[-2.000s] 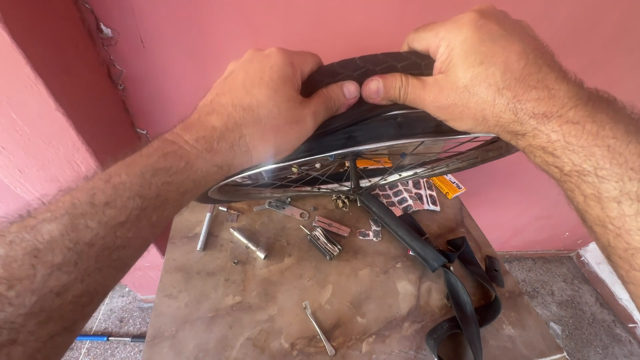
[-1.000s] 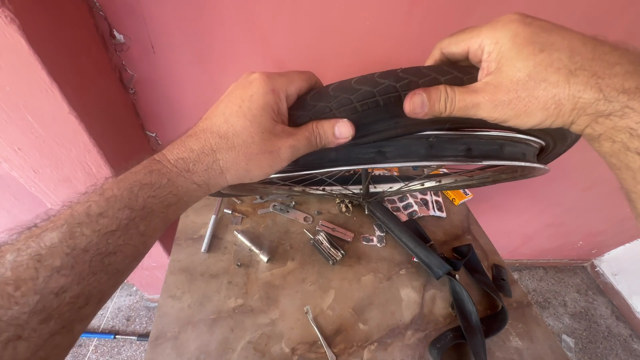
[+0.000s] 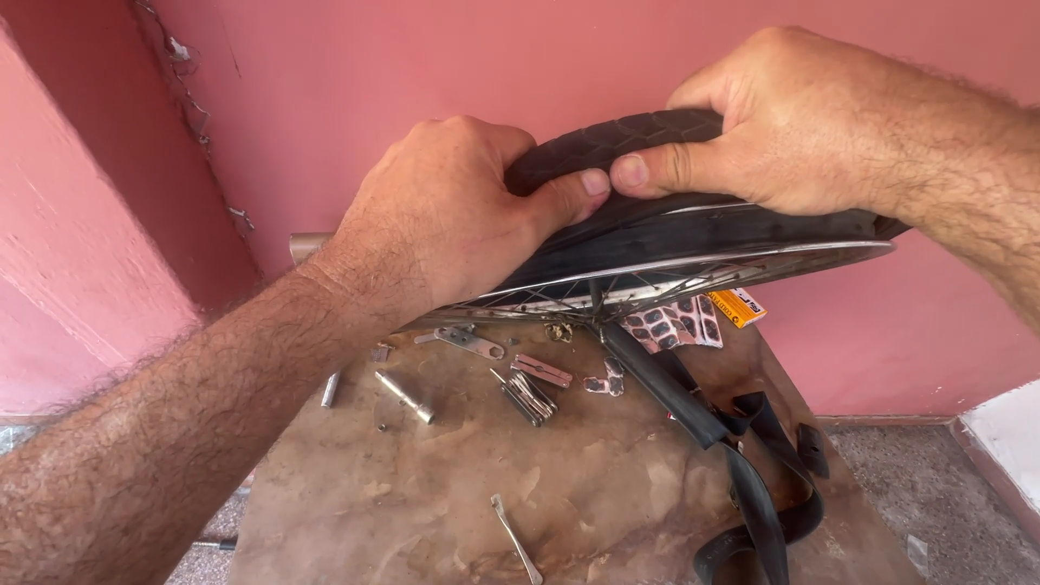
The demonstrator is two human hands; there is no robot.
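Note:
A spoked bicycle wheel, its metal rim (image 3: 699, 258) tilted over the table, carries a black rubber tyre (image 3: 626, 138). My left hand (image 3: 463, 207) grips the tyre on the near left, thumb pressed on its sidewall. Gripping it from the right is my right hand (image 3: 780, 130), its thumb tip almost meeting the left one. Part of the tyre's edge stands off the rim between and right of the hands. My fingers behind the tyre are hidden. A flat black rubber inner tube (image 3: 760, 496) lies on the table's right side.
On the stone-like table (image 3: 390, 504) lie a socket wrench (image 3: 405, 396), a folding multi-tool (image 3: 528, 398), a flat spanner (image 3: 471, 343), a metal lever (image 3: 516, 538), tyre patches (image 3: 674, 323) and an orange box (image 3: 735, 307). A pink wall (image 3: 325, 97) stands behind.
My thumbs, apart one second ago, are close together again. The left hand has moved right along the tyre, and the tyre's lifted part has changed shape.

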